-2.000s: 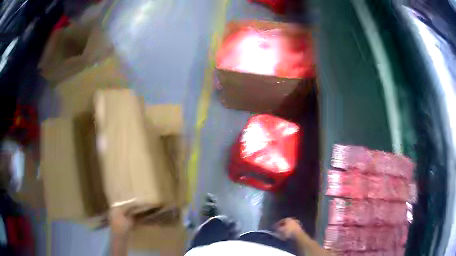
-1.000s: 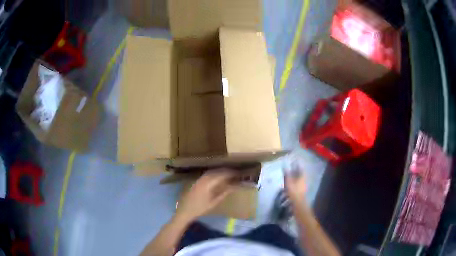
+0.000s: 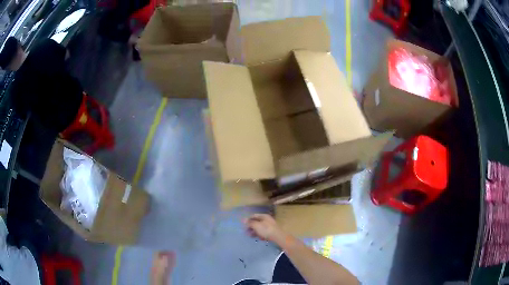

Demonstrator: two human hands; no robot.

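A large open corrugated carton [image 3: 290, 111] stands ahead with its flaps spread. It rests on or over another open carton [image 3: 315, 220], whose flap and a strip of dark slots, likely a cell divider, show below it. My right hand [image 3: 262, 227] is in front of the cartons' near left corner, fingers partly bent, with nothing visible in it and a small gap to the cardboard. My left hand [image 3: 162, 263] is small and blurred at the bottom left, away from the cartons; its fingers are not clear.
Another open carton [image 3: 187, 67] stands behind left. A carton with clear plastic liner [image 3: 83, 186] is at left, near a seated person [image 3: 47, 83]. At right are a carton of pink-red bags [image 3: 416, 75], a red stool [image 3: 430, 161] and bagged parts [image 3: 497, 214] on the green bench.
The view has turned left, so the open carton sits further right and another carton shows behind it. My left hand has left the carton's front edge; my right hand has moved in front of its corner.
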